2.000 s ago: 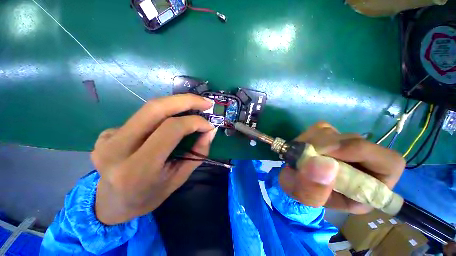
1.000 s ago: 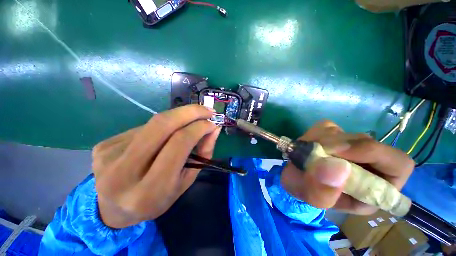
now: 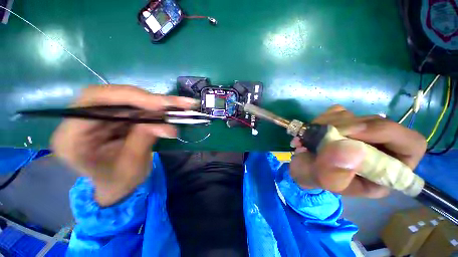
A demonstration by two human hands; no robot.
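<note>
My left hand (image 3: 108, 133), blurred, holds black tweezers (image 3: 125, 113) level, their pale tips pointing right at the lower left edge of the device housing. My right hand (image 3: 351, 150) holds the soldering iron (image 3: 366, 158) by its cream taped grip, its tip at the right side of the housing. The black device housing (image 3: 220, 102) with its blue board sits in the black fixture (image 3: 192, 86). A red lead wire (image 3: 244, 122) runs from the housing to a small white connector (image 3: 255, 132). Solder wire (image 3: 70, 52) reaches behind my left hand; a thin curved end shows below that hand.
A second device housing (image 3: 159, 20) with a red lead lies at the top of the green mat (image 3: 321, 65). The black fan (image 3: 434, 37) stands at upper right, with yellow, white and black cables (image 3: 436, 113) below it. Cardboard boxes (image 3: 414, 232) are at lower right.
My left fingers have moved left, off the housing, and the tweezers have swung up to point at it. The iron tip is slightly higher on the board. The lead and connector now show at lower right.
</note>
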